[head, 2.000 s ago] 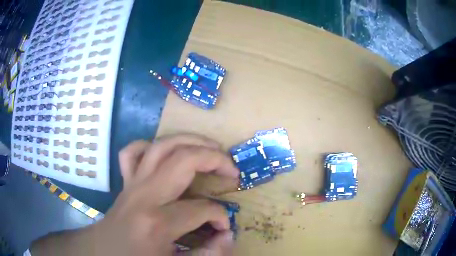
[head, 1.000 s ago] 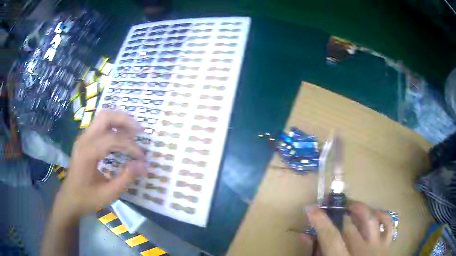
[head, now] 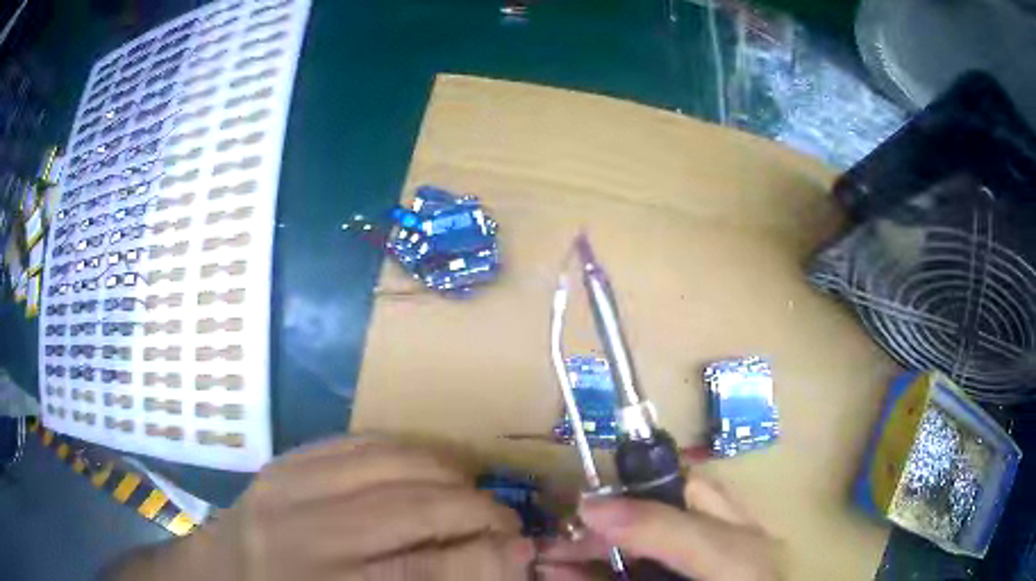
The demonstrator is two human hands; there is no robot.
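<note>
My right hand (head: 682, 533) holds a soldering iron (head: 613, 352) with a black handle, its dark tip pointing up and away over the cardboard. A thin bent silvery metal piece (head: 562, 363) runs alongside the iron. My left hand (head: 364, 516) is at the near edge, beside my right hand; its fingertips are blurred. A small blue circuit board (head: 509, 495) shows partly at its fingers; the grip is hidden. Another blue board (head: 591, 392) lies partly behind the iron. A third blue board (head: 742, 406) lies to the right. Several blue boards lie in a pile (head: 452, 241) at the cardboard's upper left.
Brown cardboard (head: 670, 170) lies on the green bench (head: 341, 125). A white sheet with rows of small parts (head: 182, 238) is at left. A spiral-guarded fan (head: 954, 284) and a blue-yellow box (head: 949, 465) stand at right. Crinkled clear plastic (head: 807, 102) is behind.
My left hand has moved from over the white sheet to beside my right hand at the near edge. The view has swung back right, bringing the fan and box fully in.
</note>
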